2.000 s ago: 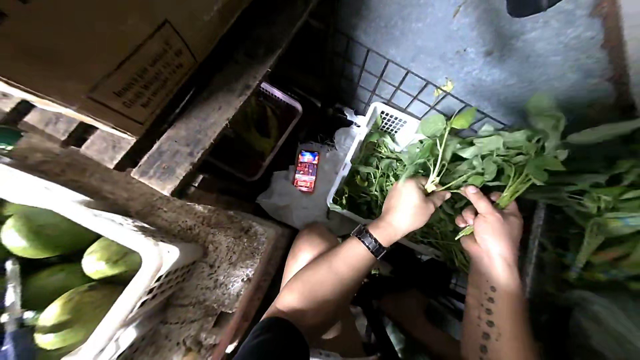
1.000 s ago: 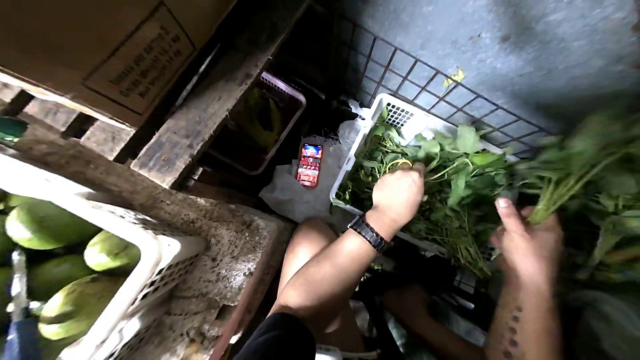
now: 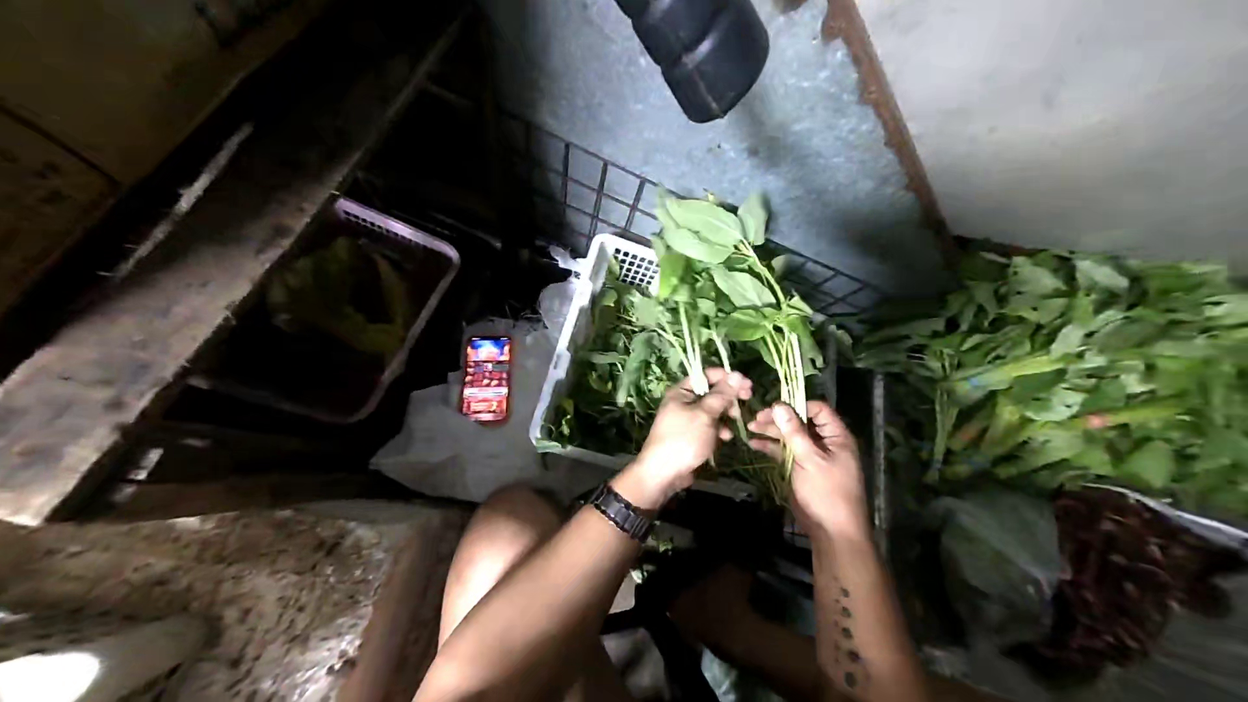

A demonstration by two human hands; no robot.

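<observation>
My left hand (image 3: 690,426), with a dark wristwatch above it, pinches a few leafy green stems (image 3: 691,341) by their lower ends. Close beside it, my right hand (image 3: 815,450) grips a bunch of leafy greens (image 3: 786,361), its pale stems pointing up between thumb and fingers. Both hands are over the near right part of a white plastic crate (image 3: 561,375), which holds loose leafy greens (image 3: 624,375). The fingertips of the two hands nearly meet; whether they touch is hard to tell.
A lit phone (image 3: 487,378) lies on pale sheeting left of the crate. Further left, a pinkish basket (image 3: 444,255) sits by a wooden plank (image 3: 185,292). Piled greens (image 3: 1102,370) are at right, above dark red produce (image 3: 1102,575). A wire grid (image 3: 609,190) stands behind the crate.
The view has shifted right. My right hand has come back from the right side with its bunch, beside my left hand. My left hand, earlier down in the crate's greens, now holds stems up.
</observation>
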